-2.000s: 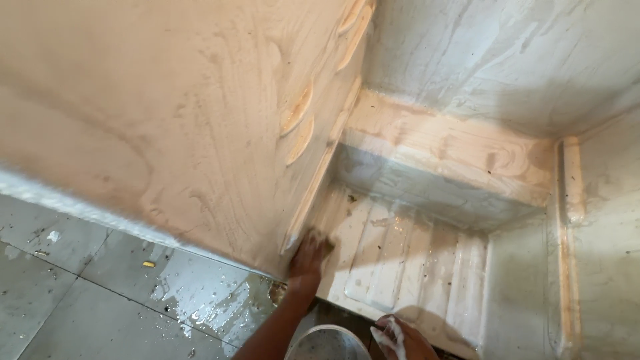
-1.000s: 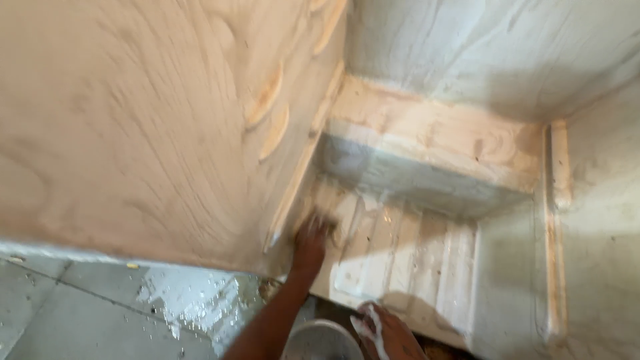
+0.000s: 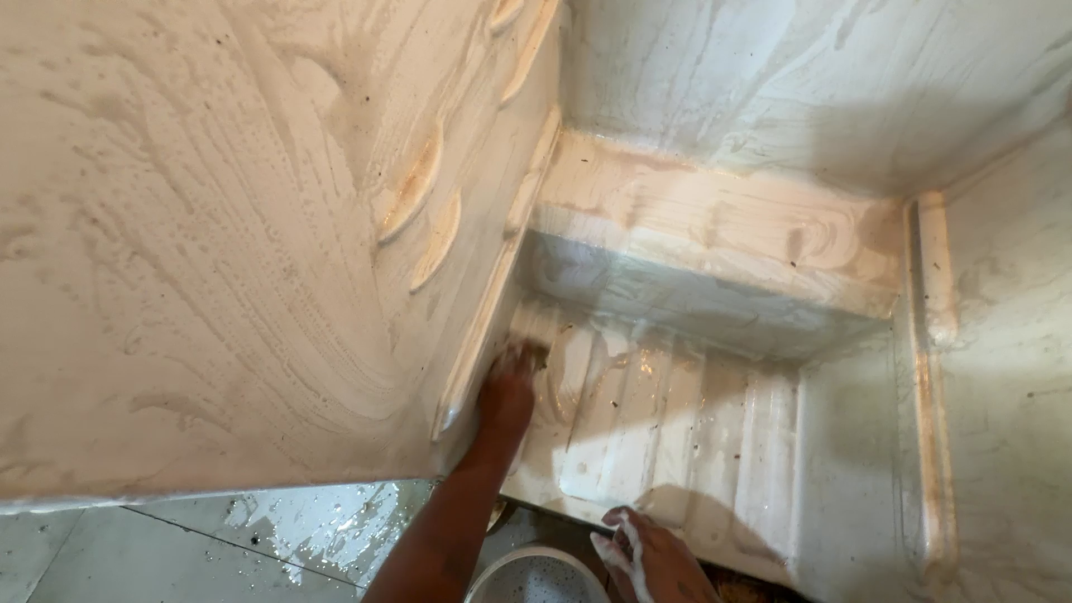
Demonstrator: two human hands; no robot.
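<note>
My left hand (image 3: 509, 381) reaches into the cabinet interior, probably a refrigerator's, and presses a small dark scrubbing pad (image 3: 540, 353) on the ribbed plastic floor (image 3: 636, 419), close to the left side wall. The hand partly hides the pad. My right hand (image 3: 641, 548), streaked with white suds, rests at the front edge of that floor; its fingers are bent, and whether it holds anything cannot be told. Between my forearms, below the edge, stands a round bucket (image 3: 536, 578) of sudsy liquid. Brownish wet smears cover the door's inner panel (image 3: 251, 251).
A raised step (image 3: 720, 218) crosses the back of the interior. Vertical ridges run along the right wall (image 3: 934, 377) and left wall. Grey floor tiles (image 3: 167, 544) with a foamy puddle (image 3: 335, 523) lie below the door at lower left.
My left hand has moved deeper into the interior along the left side of its floor. The right hand stays near the front edge. The view has shifted somewhat.
</note>
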